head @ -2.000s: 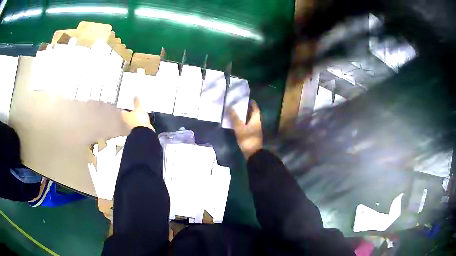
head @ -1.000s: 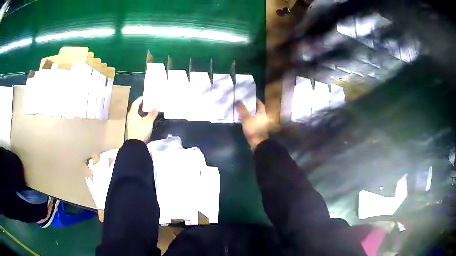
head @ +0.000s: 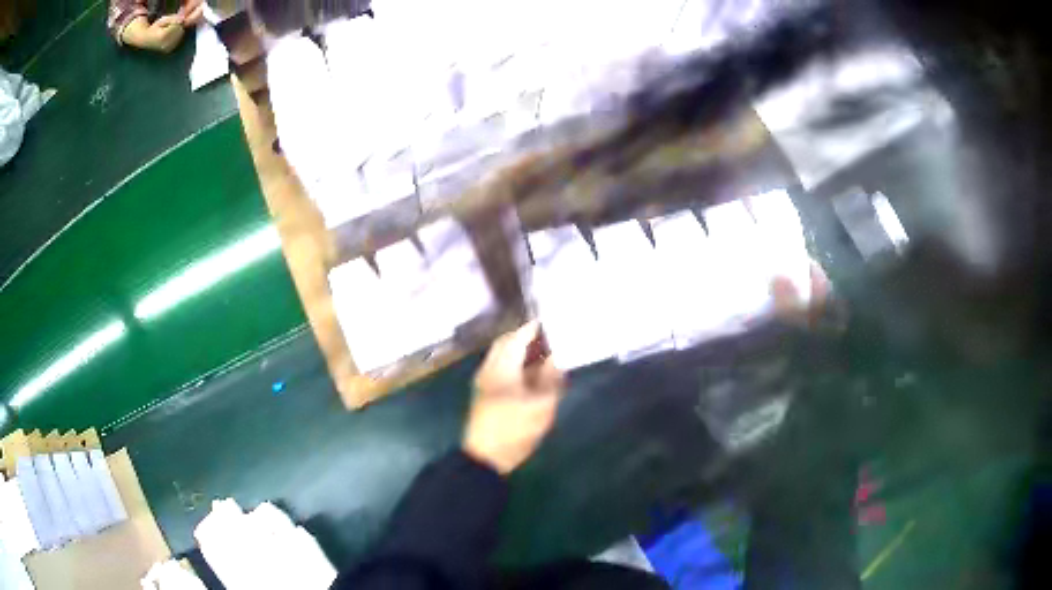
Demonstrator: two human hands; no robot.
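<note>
A row of several overlapping white boxes is held between my hands, over or on the brown board. My left hand grips the row's left end. My right hand is blurred at the row's right end, its fingers on the last box. A shorter row of white boxes lies on the board to the left of the held row. Whether the held row touches the board is too blurred to tell.
More white boxes cover the board's far part. White stacks stand on a tan sheet at lower left, with white cartons beside them. Another person's hand shows at top left. A blue item is at the bottom.
The view has turned to the right. My hands have carried the row of boxes from the green table to the board at the right. The tan sheet and stacks now appear at lower left.
</note>
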